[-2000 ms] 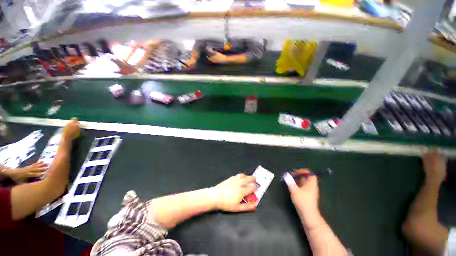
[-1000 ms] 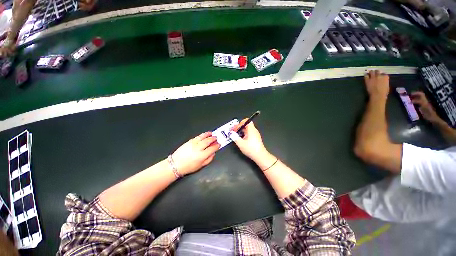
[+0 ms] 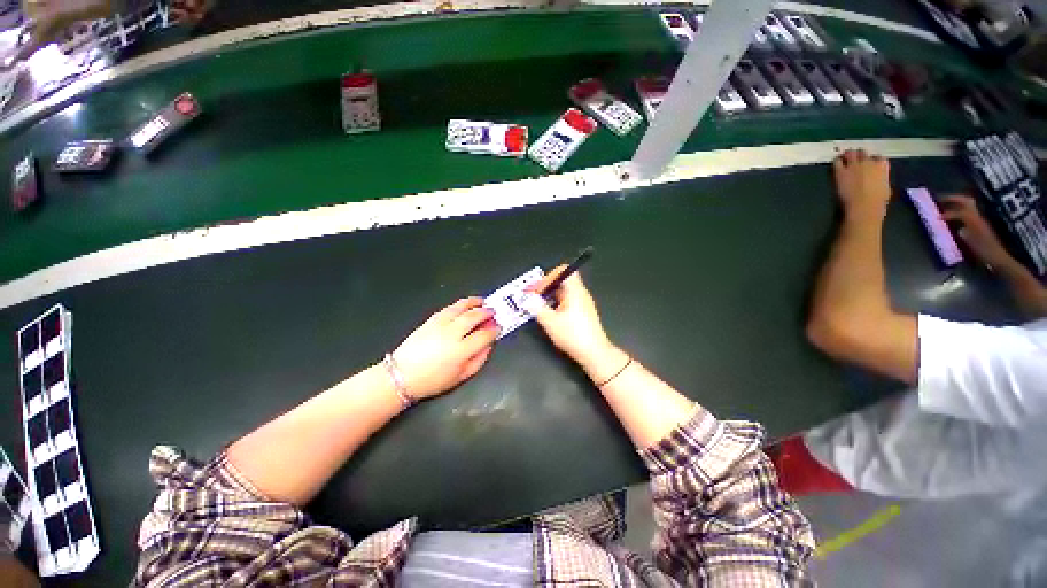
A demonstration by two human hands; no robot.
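A flat white-and-red product unit with dark print lies tilted between my hands over the dark green bench top. My left hand holds its lower left end, fingers over the red part. My right hand is at its upper right end, with fingertips on its face. A slim black pen-like tool sticks up and right out of my right hand. The tool's working tip is hidden by the fingers.
A white rail divides bench and green belt. Scattered units and trays lie on the belt. A thick post rises from the rail. Ladder-patterned sheets lie far left. A person's arm is at right.
Units on the belt have shifted left, and another shows beside the post. Over two seconds my right hand came from beside the unit onto it; the view tilted down. Hands barely moved in the last second.
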